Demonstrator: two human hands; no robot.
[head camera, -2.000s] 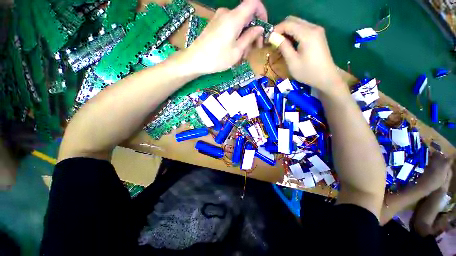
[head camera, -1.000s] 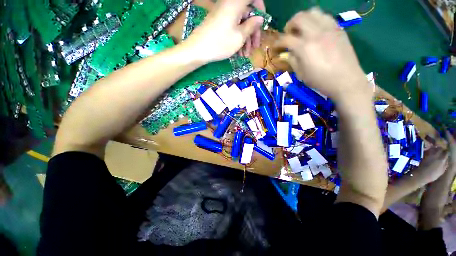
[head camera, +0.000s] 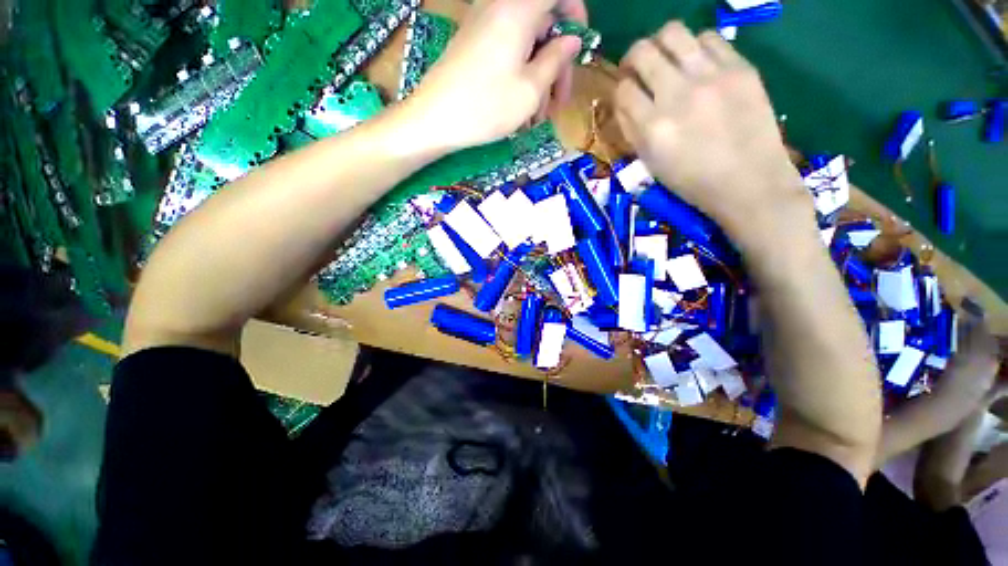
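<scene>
My left hand (head camera: 514, 66) is at the top centre. Its fingertips hold a small green circuit board (head camera: 583, 42) with silvery parts. My right hand (head camera: 691, 105) is to its right, apart from the board, back of the hand up and fingers curled down. What its fingertips touch is hidden. Thin wires (head camera: 597, 124) stand between the hands. Below lies a heap of blue battery cells (head camera: 595, 269) with white pads (head camera: 511, 217) and thin red and dark wires.
Green board panels (head camera: 282, 94) are piled at the left on the brown bench (head camera: 387, 332). Beyond the bench edge, single blue cells (head camera: 904, 135) lie on the green conveyor belt (head camera: 840, 66). Another person's hand (head camera: 973, 370) is at the far right. A cardboard box (head camera: 296, 363) is below the bench edge.
My right hand has moved away from the board, to the right and slightly down, and has turned palm down. My left hand keeps the board. A cell with a white pad on the belt has shifted up in view.
</scene>
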